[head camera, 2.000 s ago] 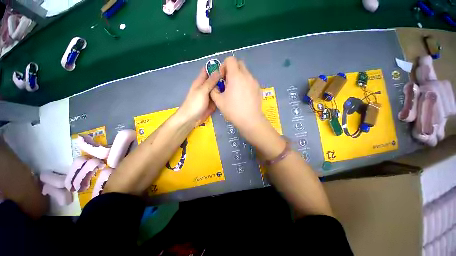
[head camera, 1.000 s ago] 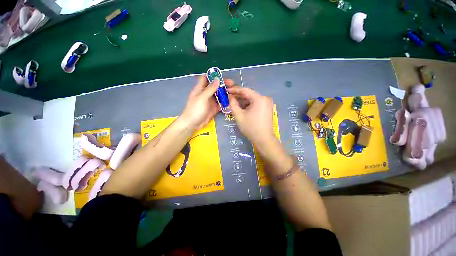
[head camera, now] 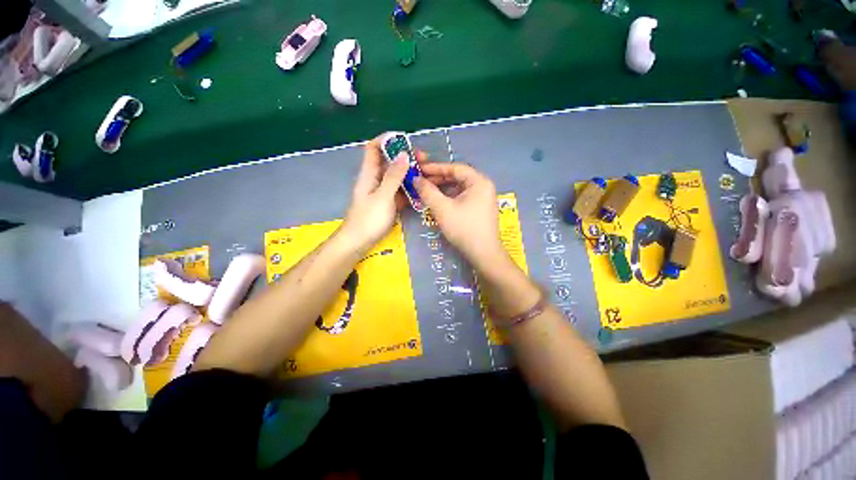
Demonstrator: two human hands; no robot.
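Note:
A part-filled housing (head camera: 396,146) with a pale rim is held above the grey mat near its back edge. A green circuit board shows at its upper end and a blue battery cell (head camera: 412,184) lower down. My left hand (head camera: 374,192) holds the housing from the left, thumb on its face. My right hand (head camera: 462,208) has its fingers and thumb at the lower right side of the housing, by the blue cell. The fingers cover part of the housing.
Pink shells (head camera: 233,288) lie at left. Brown blocks (head camera: 619,197) with blue cells and green boards lie on yellow print at right, with more pink shells (head camera: 784,246) beyond. An open carton (head camera: 695,398) stands front right. A green belt (head camera: 488,70) carries spaced parts behind.
The right thumb and fingers have come onto the blue cell, covering more of it. The parts on the belt have shifted left in view. A hand has appeared at the far right edge.

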